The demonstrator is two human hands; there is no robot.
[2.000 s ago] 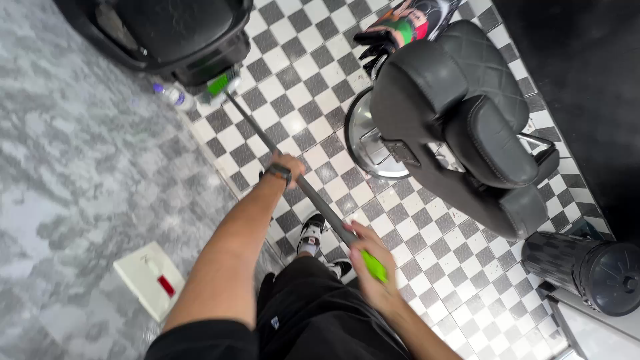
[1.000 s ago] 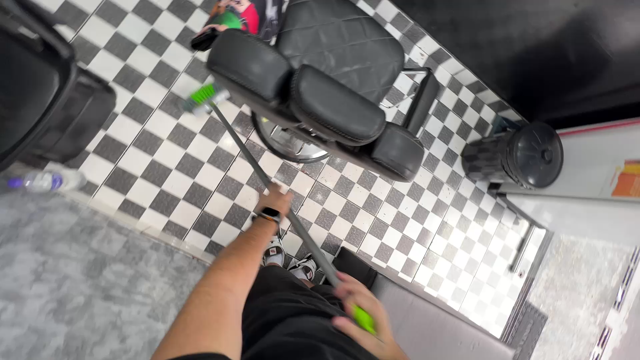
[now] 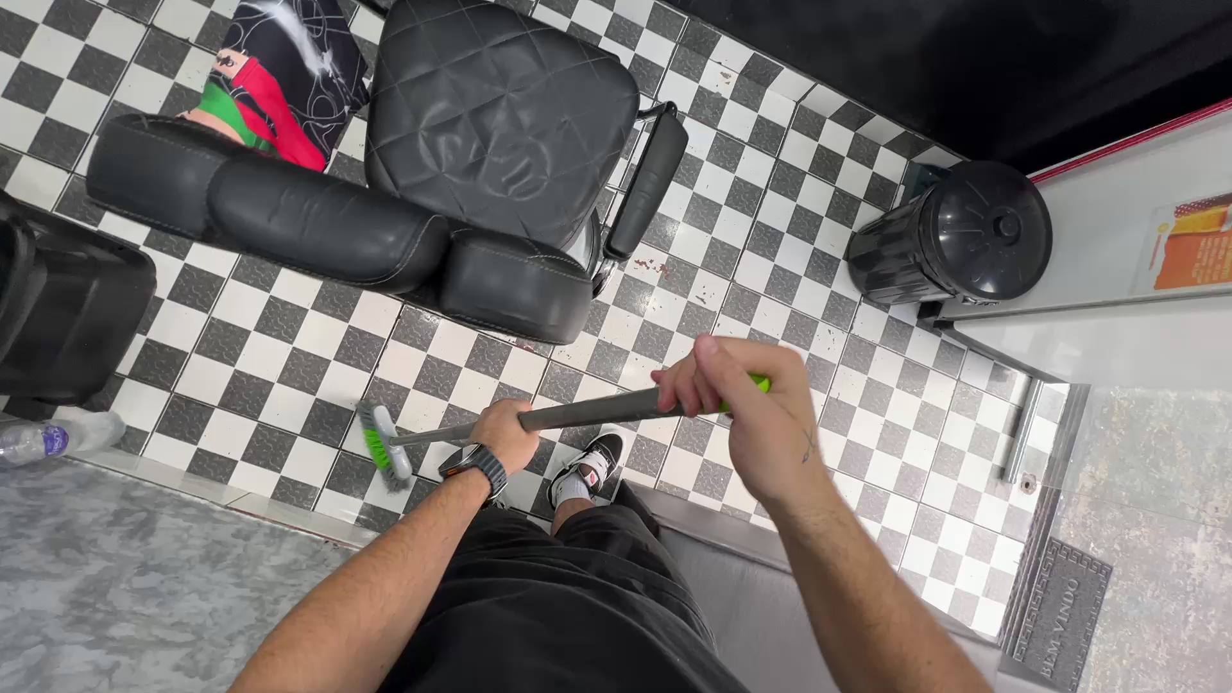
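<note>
A broom with a grey handle (image 3: 602,410) lies slanted across the view, its head (image 3: 383,446) with green and grey bristles down at the checkered floor, left of my feet. My left hand (image 3: 506,436), with a dark watch on the wrist, is closed around the lower part of the handle. Around the green grip at the handle's upper end, my right hand (image 3: 751,404) is closed. Small reddish-brown bits (image 3: 653,266) lie on the tiles by the black padded chair (image 3: 500,115).
A colourful cape (image 3: 279,87) hangs by the chair's left side. At the right stands a black lidded bin (image 3: 982,231). Another black chair (image 3: 72,303) and a plastic bottle (image 3: 58,438) are at the left edge. A doormat (image 3: 1062,606) lies at lower right.
The broom head has come away from beside the chair, closer to my feet. My right hand has risen, and the handle lies flatter across the view. The view has shifted right.
</note>
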